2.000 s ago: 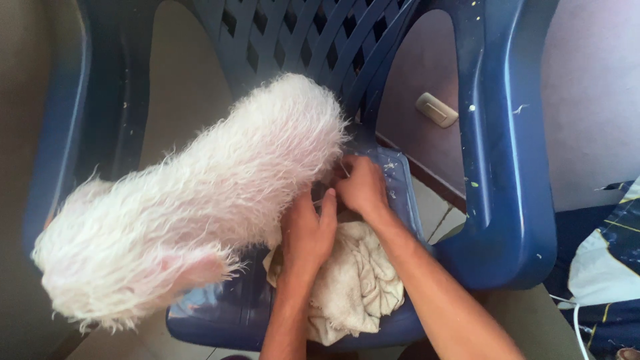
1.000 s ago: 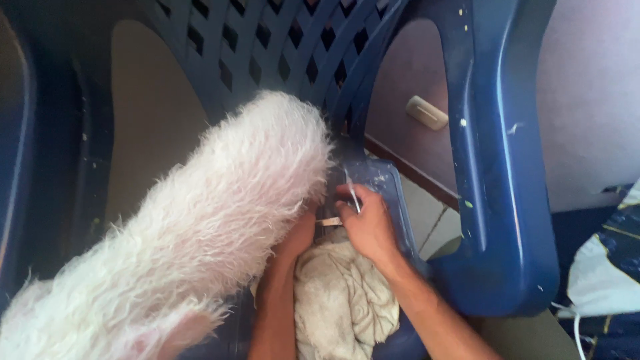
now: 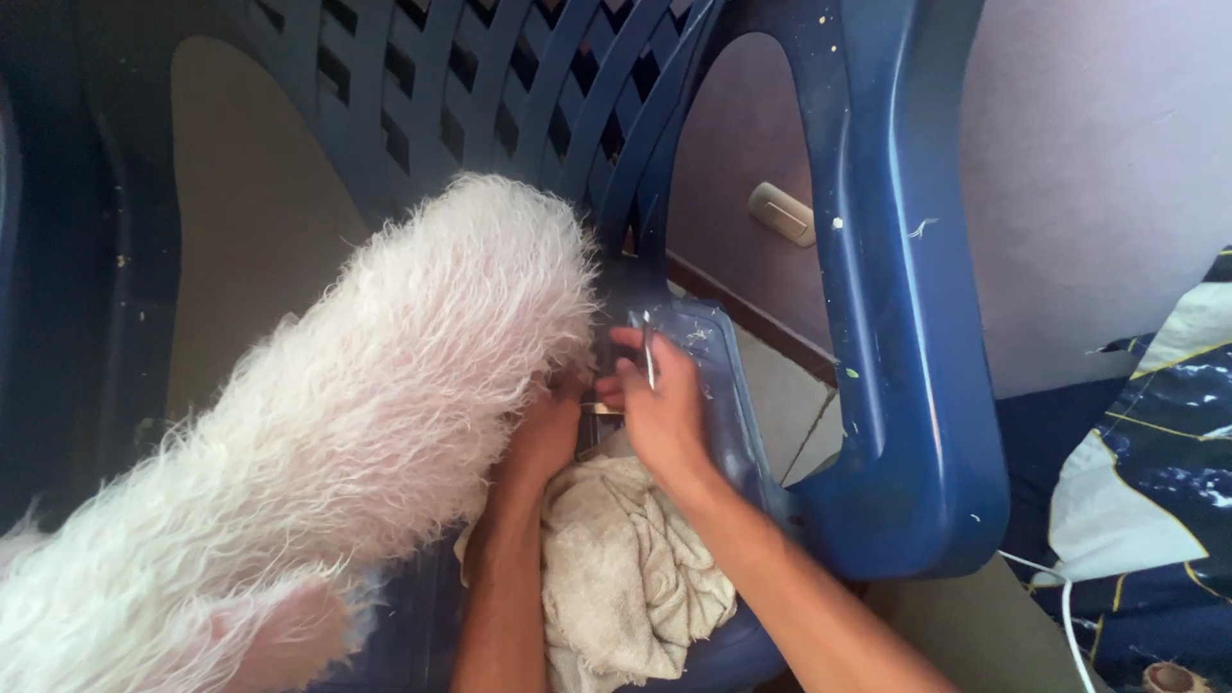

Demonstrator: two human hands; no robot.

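Note:
A white, curly-haired animal, apparently a dog (image 3: 414, 356), stands over a blue plastic chair (image 3: 895, 289). My left hand (image 3: 544, 428) is against the fur at the animal's right end, its fingers partly hidden there; what they grip cannot be made out. Just right of it, my right hand (image 3: 659, 395) holds a thin, shiny metal tool (image 3: 649, 351), whose kind is unclear. Between my hands a small pale object (image 3: 602, 409) shows in part. A crumpled beige cloth (image 3: 626, 568) lies on the seat between my forearms.
The chair's lattice back (image 3: 481, 87) rises behind the animal. Loose hair clings to the seat and armrest. A pale fixture (image 3: 782, 214) is on the wall. At the right are a dark blue and white patterned fabric (image 3: 1145, 500) and a white cable (image 3: 1070, 626).
The animal's far-left part has moved toward the lower left since two seconds ago. My right hand has turned, so the metal tool shows more plainly. The view has come nearer.

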